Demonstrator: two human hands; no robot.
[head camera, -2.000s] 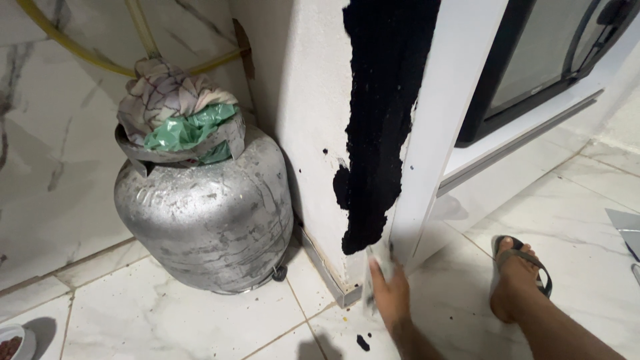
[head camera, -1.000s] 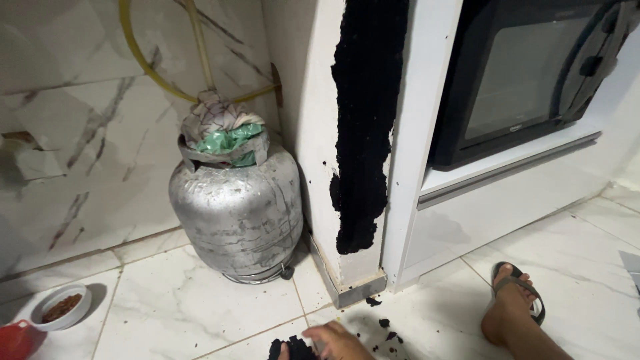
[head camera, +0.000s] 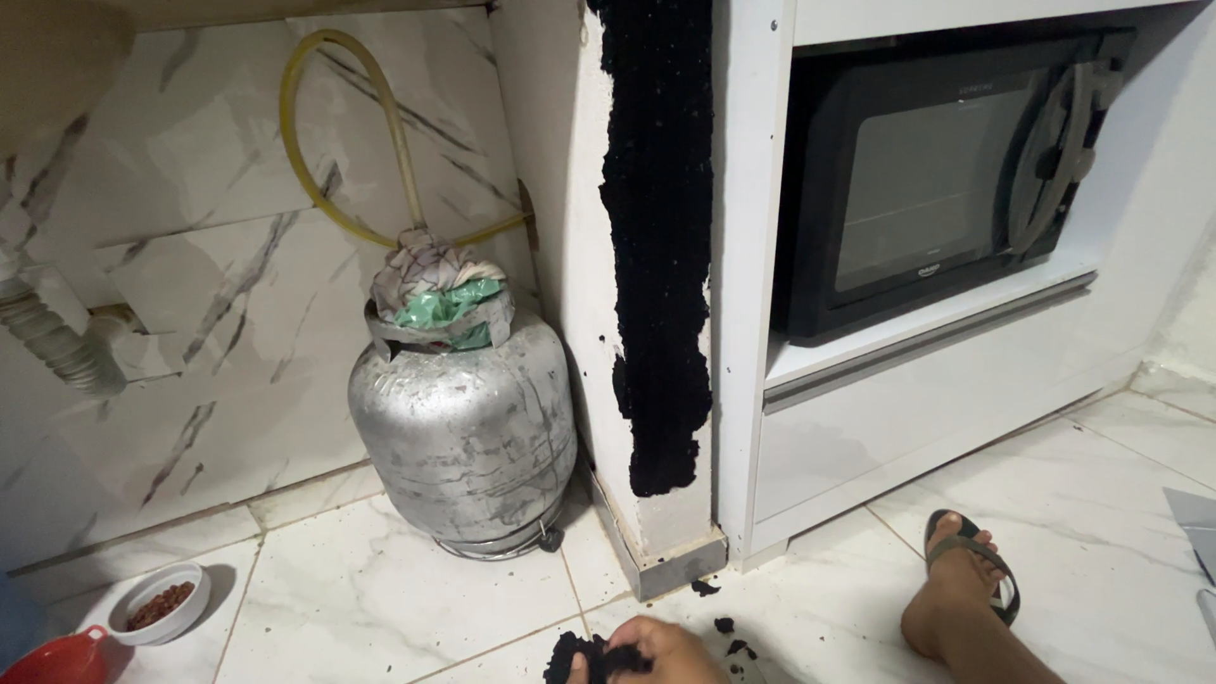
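At the bottom edge, my right hand (head camera: 665, 654) has its bent fingers closed on a clump of soft-looking black material (head camera: 598, 657). Only a fingertip of my left hand (head camera: 578, 669) shows, pressed against the same clump; the rest is out of view. Above the hands, a ragged strip of black coating (head camera: 660, 247) runs down the end of a white wall, stopping above the grey baseboard (head camera: 679, 568). Small black scraps (head camera: 725, 625) lie on the tiled floor beside my right hand.
A silver gas cylinder (head camera: 465, 427) with cloth and green plastic on top stands left of the wall. A bowl of brown pellets (head camera: 195, 608) and a red container (head camera: 57, 657) are at lower left. A white cabinet holds a black microwave (head camera: 940, 180). A sandalled foot (head camera: 959, 570) is at right.
My right hand was at the foot of the black strip with a pale object two seconds ago; it has come down and left to the black clump. The view has tilted up.
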